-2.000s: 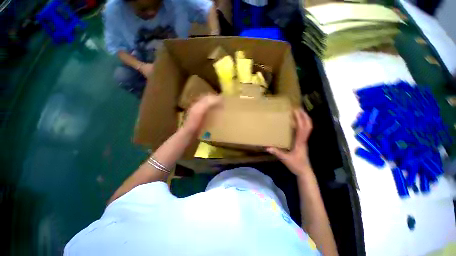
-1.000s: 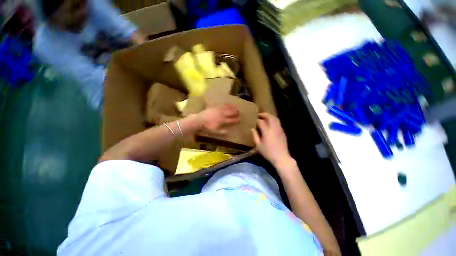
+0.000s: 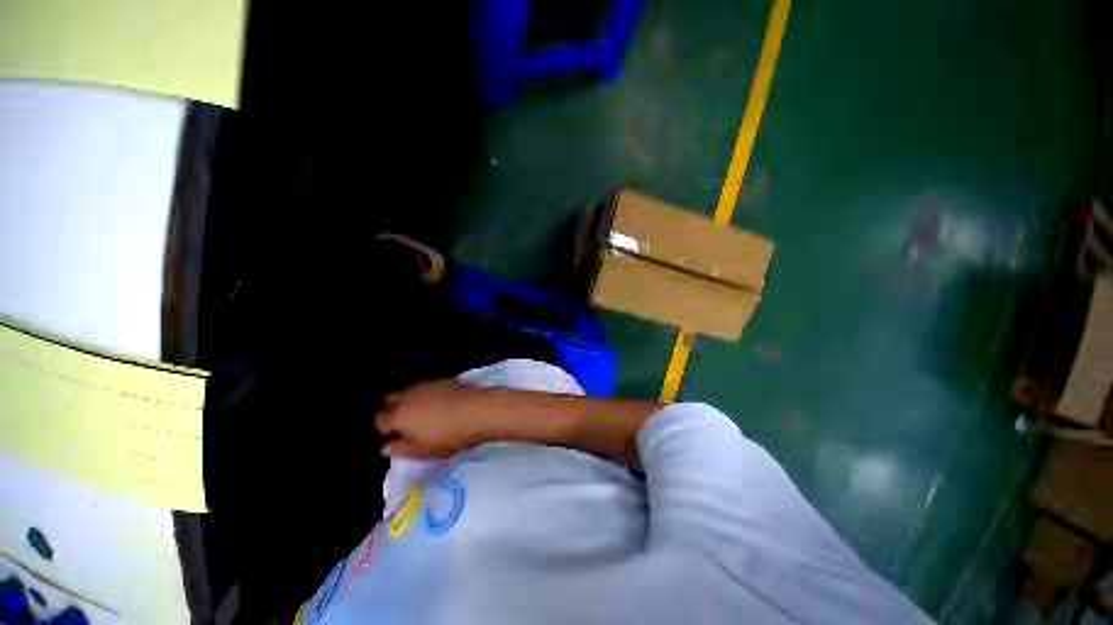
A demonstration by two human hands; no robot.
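Note:
My right hand (image 3: 421, 419) rests low in front of my body, at the edge of my light shirt. Its fingers look curled, and whether it holds anything cannot be told. My left hand is not in view. A closed, taped cardboard box (image 3: 681, 265) stands on the floor beyond my arm. The open box with yellow paper waste is out of view. At the far left, a pale yellow sheet (image 3: 104, 415) lies across the white work surface (image 3: 79, 220). A few blue battery cells (image 3: 18, 603) show at the bottom left corner, with a dark round pad (image 3: 39, 542) near them.
A blue stool (image 3: 543, 320) is beside my lap, and another blue stool (image 3: 559, 55) stands at the top. A yellow line (image 3: 753, 122) crosses the green floor (image 3: 903, 159). Brown cartons (image 3: 1062, 513) are at the right edge. The area beside the bench is very dark.
The view has swung right, away from the open box and coworker. My right hand has left the brown carton piece, and my left hand has gone out of view.

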